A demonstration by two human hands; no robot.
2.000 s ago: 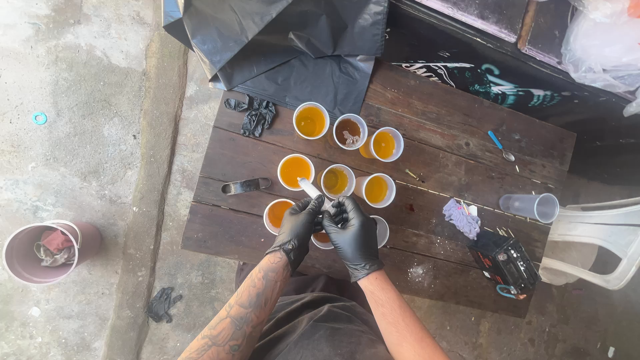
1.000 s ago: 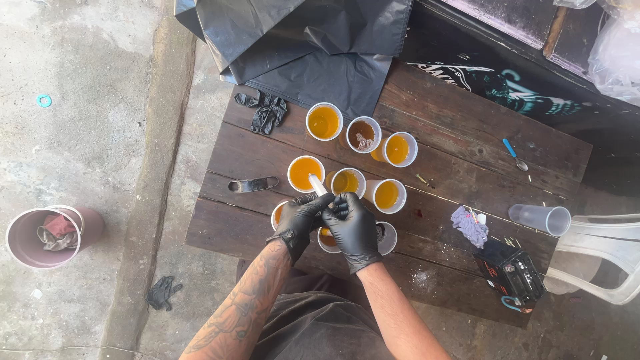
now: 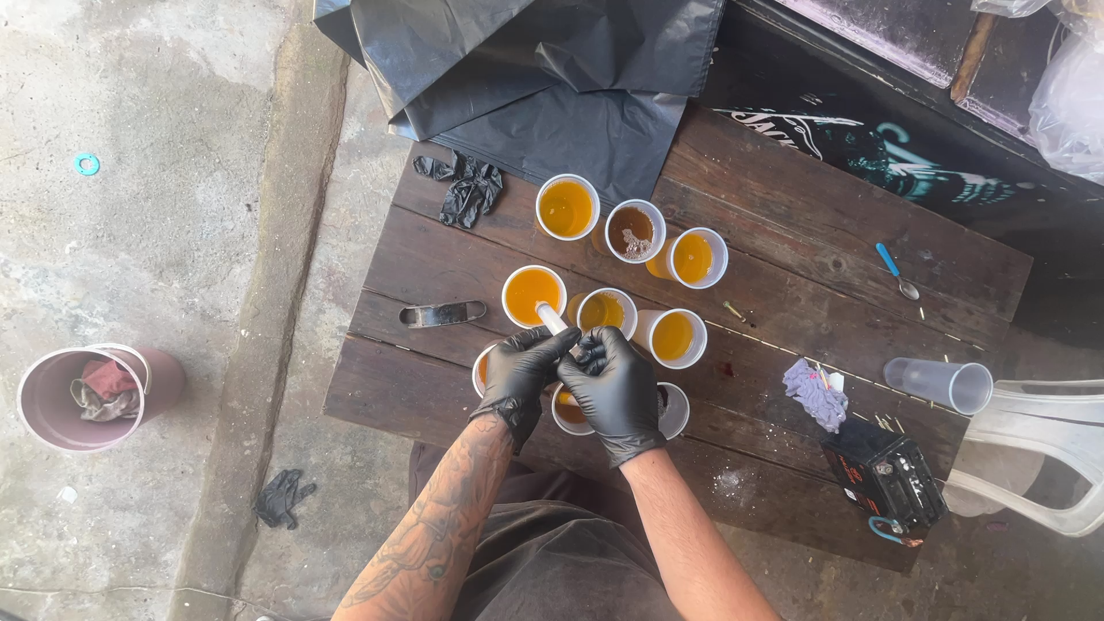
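Both my hands wear black gloves and meet over the near part of a dark wooden table. My left hand holds a whitish translucent tube, perhaps a syringe or pipette, whose tip reaches over a cup of orange liquid. My right hand has its fingers closed at the tube's near end, beside the left fingertips. Several plastic cups of amber liquid stand around, among them one with foam and one at the right of the middle row. The cups nearest my body are partly hidden by my hands.
Black plastic sheeting and a crumpled black glove lie at the far left. A metal band is left of the cups. Rightward are a blue-handled spoon, a clear cup, a purple cloth, a battery and a white chair.
The view has shifted somewhat. Both hands stay together around the tube, its tip still at the orange cup; nothing else has plainly changed.
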